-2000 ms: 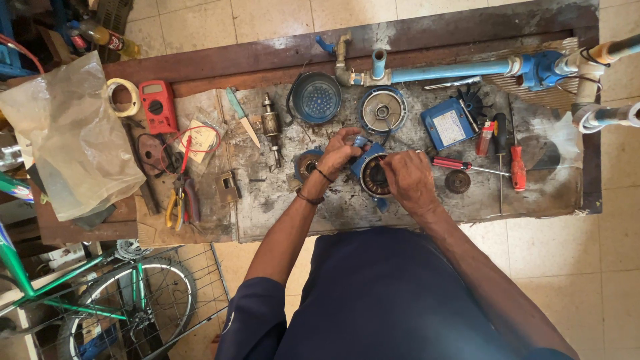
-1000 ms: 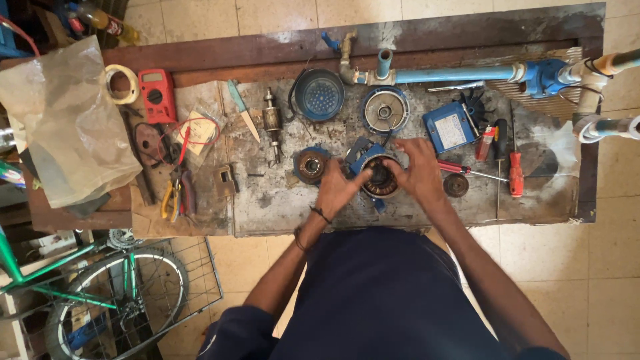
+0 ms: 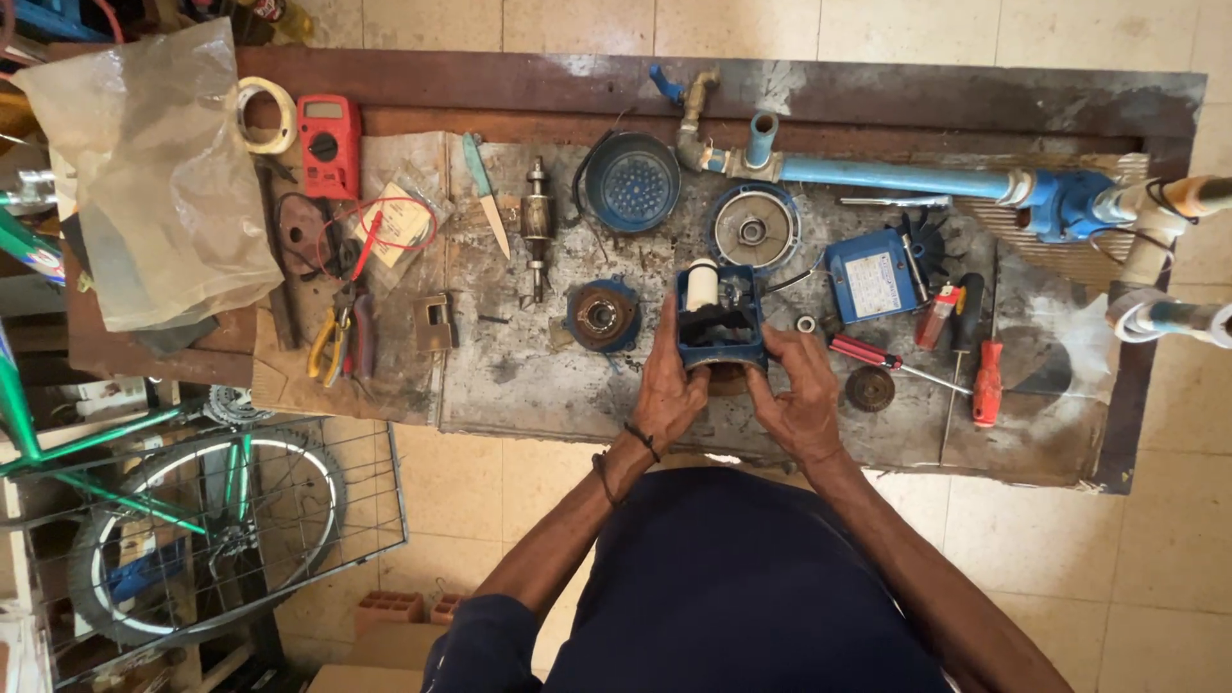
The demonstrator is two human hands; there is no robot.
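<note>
Both hands grip a blue electric motor housing, whose open terminal box faces up and shows a white capacitor and dark wiring. My left hand holds its left side, my right hand its right side. The lower part of the housing is partly hidden by the fingers. Left of it lies a blue motor end cover with a bearing. Behind it are a second round end cover and a blue perforated fan cover. A rotor with its shaft lies farther left.
On the right are a blue box cover, a black fan, screwdrivers and a small impeller. A blue pipe with a valve spans the back right. A knife, red multimeter and pliers lie left.
The motor housing has been turned: its round opening with the windings faced up earlier, and now the terminal box does. Both hands have shifted to its two sides.
</note>
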